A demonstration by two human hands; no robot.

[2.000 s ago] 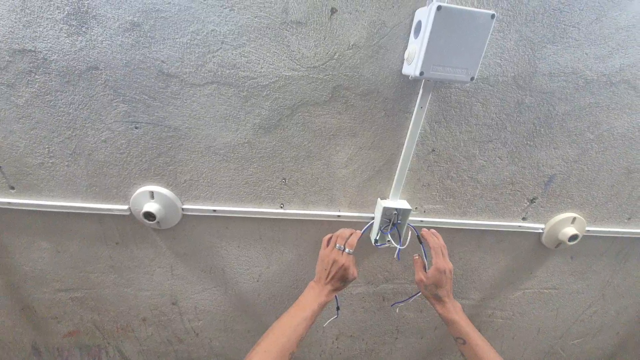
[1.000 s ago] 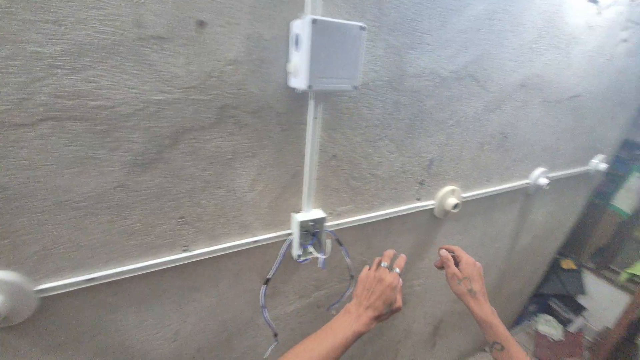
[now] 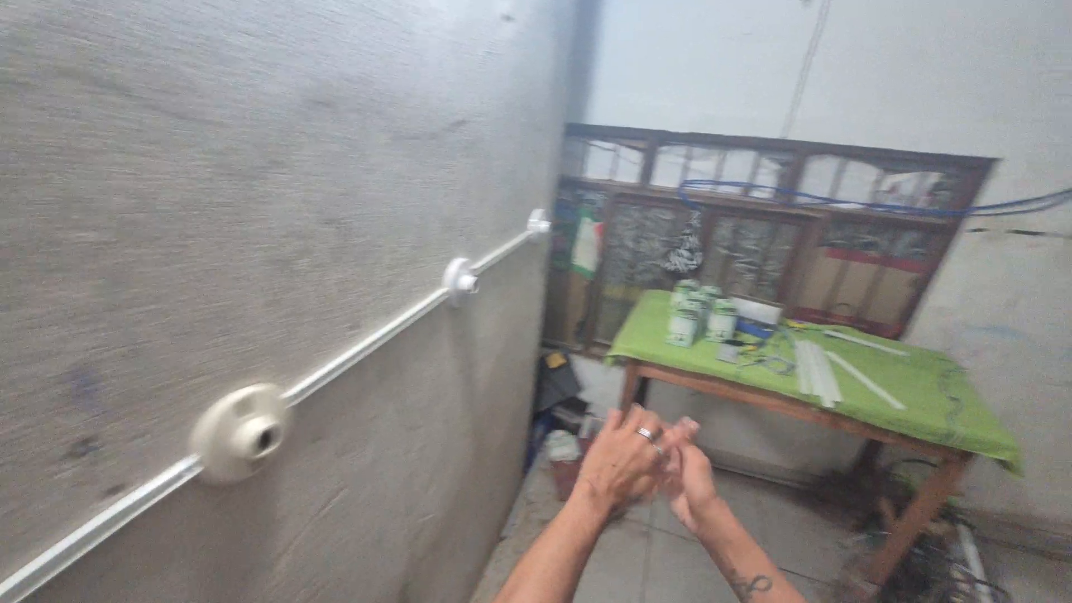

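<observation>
My left hand (image 3: 626, 459), with rings on a finger, is held out in mid-air at the lower centre, its fingers meeting those of my right hand (image 3: 688, 473). Both hands are blurred, and whether anything small is between them cannot be told. To their left, a cream lamp holder (image 3: 243, 433) sits on the grey wall along a white cable raceway (image 3: 368, 352). Farther along the same raceway are a white lamp holder (image 3: 461, 282) and another small lamp holder (image 3: 538, 222).
A wooden table with a green cloth (image 3: 888, 410) stands at the right, bearing green-and-white boxes (image 3: 683, 322), white raceway strips (image 3: 814, 373) and wires. Behind it is a wooden cabinet (image 3: 804, 213). Dark items and cables lie on the floor beneath and beside the table.
My hands have come away from the wires at the small open box on the wall and are now together. The view has swung far to the right, bringing the table into sight.
</observation>
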